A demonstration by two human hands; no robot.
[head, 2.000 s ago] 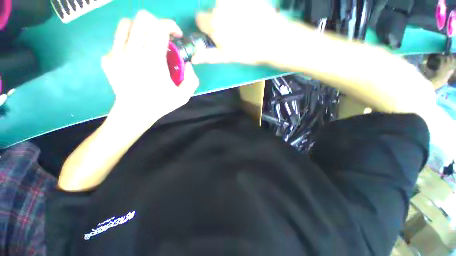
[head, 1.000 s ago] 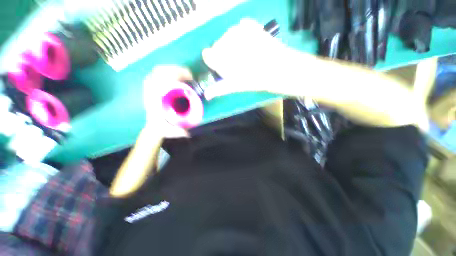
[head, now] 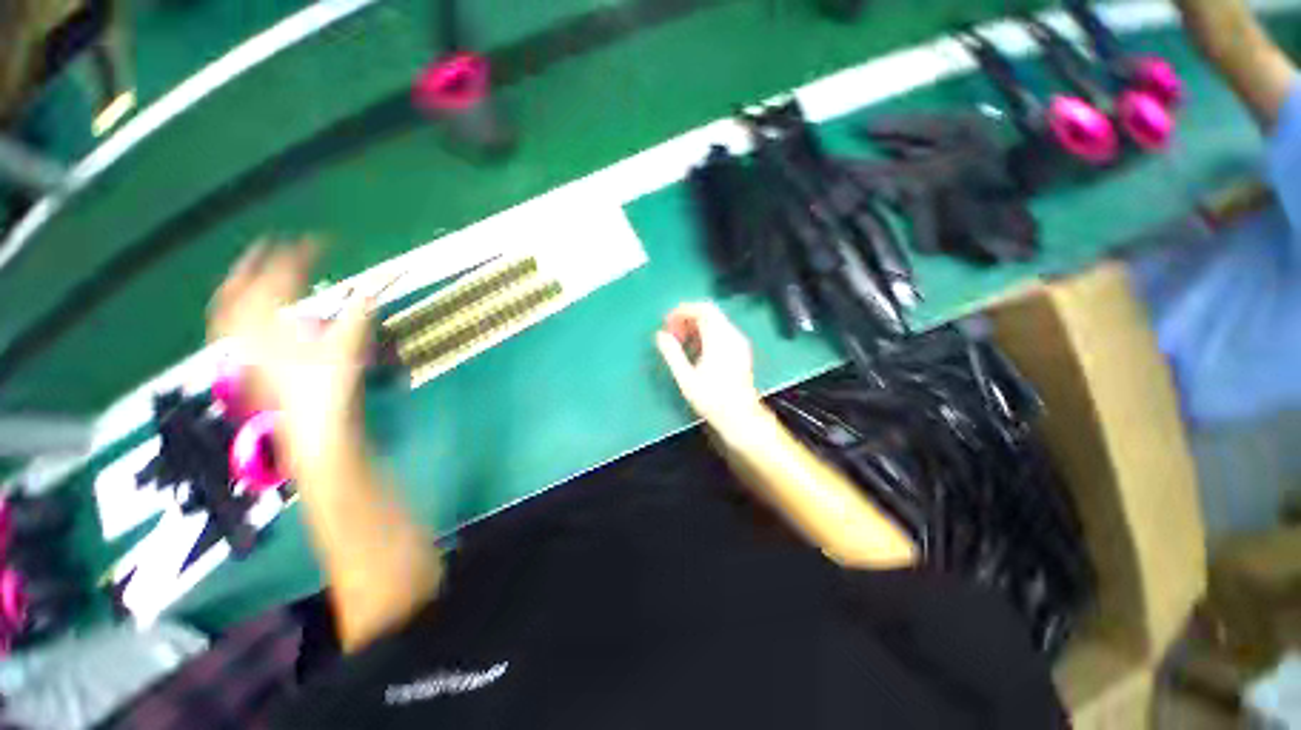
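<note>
My left hand (head: 286, 350) is blurred and reaches over the left part of the bench, at pink-ringed dryer bodies (head: 258, 451); whether it holds one I cannot tell. My right hand (head: 709, 360) is over the bench's front edge with fingers curled, and no thing shows in it. A pale backing sheet (head: 592, 245) with rows of small narrow strips (head: 478, 317) lies between the hands, on the far side.
Black handle shells (head: 813, 235) are piled on the bench at right. More fill an open carton (head: 1120, 414) below the edge. Pink-ringed bodies (head: 1082, 129) lie far right near another person's arm (head: 1238, 54). One body (head: 454, 83) is on the conveyor (head: 571, 121).
The view has shifted to show more of the bench and conveyor. The dryer body is no longer between my hands. My left hand has moved out to the left; my right hand has drawn back.
</note>
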